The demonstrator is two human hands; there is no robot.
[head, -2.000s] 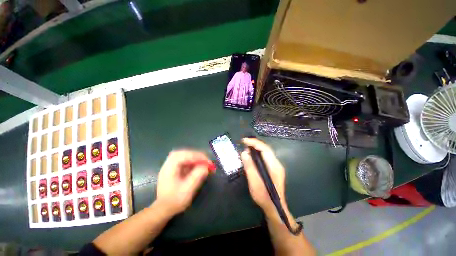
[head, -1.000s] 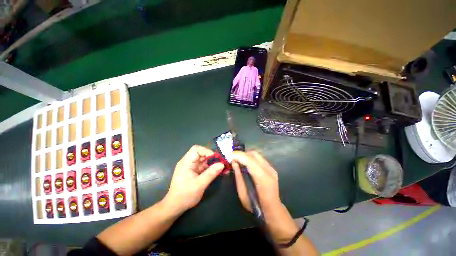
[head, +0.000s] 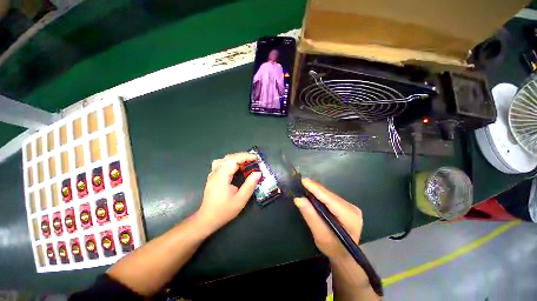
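Note:
My left hand (head: 226, 185) holds a small red-and-black part (head: 250, 169) between thumb and fingers, against the left side of the circuit board unit (head: 268, 181). The unit is a small dark rectangle with a bright white face, lying on the dark green mat. My right hand (head: 331, 220) grips the black soldering iron (head: 338, 230) like a pen. The iron's thin tip is blurred and points up and left, just right of the unit; it looks apart from it. My left fingers hide part of the red-and-black part and the unit's left edge.
A white parts tray (head: 131, 194) with several red-and-black parts lies left. A smartphone (head: 272, 76) stands beyond the unit, beside the fume extractor fan (head: 353, 100) under a cardboard box (head: 383, 29). Solder wire (head: 394, 136), a round cup (head: 447, 193) and a white desk fan (head: 524, 117) are to the right.
The right hand and iron have moved right, away from the unit. The left hand's part is now against the unit's left side, and more of the unit shows. The whole view has shifted slightly.

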